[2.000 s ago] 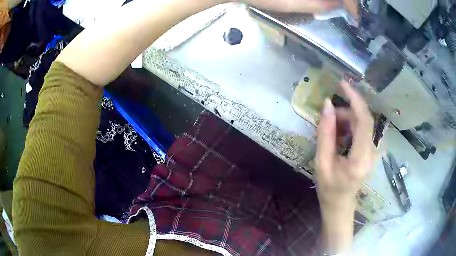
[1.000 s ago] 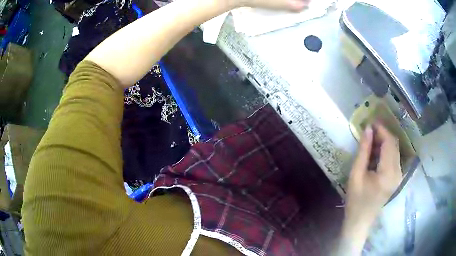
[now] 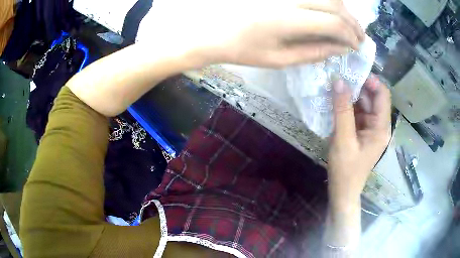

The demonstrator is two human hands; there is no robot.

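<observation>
A thin white lace fabric piece (image 3: pixel 315 93), crumpled and faintly patterned, hangs between my two hands above the pale table edge. My left hand (image 3: pixel 302 35) comes in from the upper left and holds the fabric's upper part with its fingertips. My right hand (image 3: pixel 359 118) comes up from below and pinches the fabric between thumb and fingers at its right side. Glare washes out the back of my left hand and the white area around it. The fabric and hands hide the cream machine cover and most of the metal plate.
The grey-white sewing machine (image 3: pixel 418 90) stands at the upper right. A slim dark metal tool (image 3: pixel 409 174) lies on the table right of my wrist. The speckled table edge (image 3: pixel 282 128) runs diagonally. Dark garment pieces (image 3: pixel 128 171) and a blue rim (image 3: pixel 151 132) are beside the plaid apron (image 3: pixel 217 176).
My left hand has come down and right, nearer my right hand. The white fabric is now held between both hands; my right hand held no visible fabric before. The view has shifted.
</observation>
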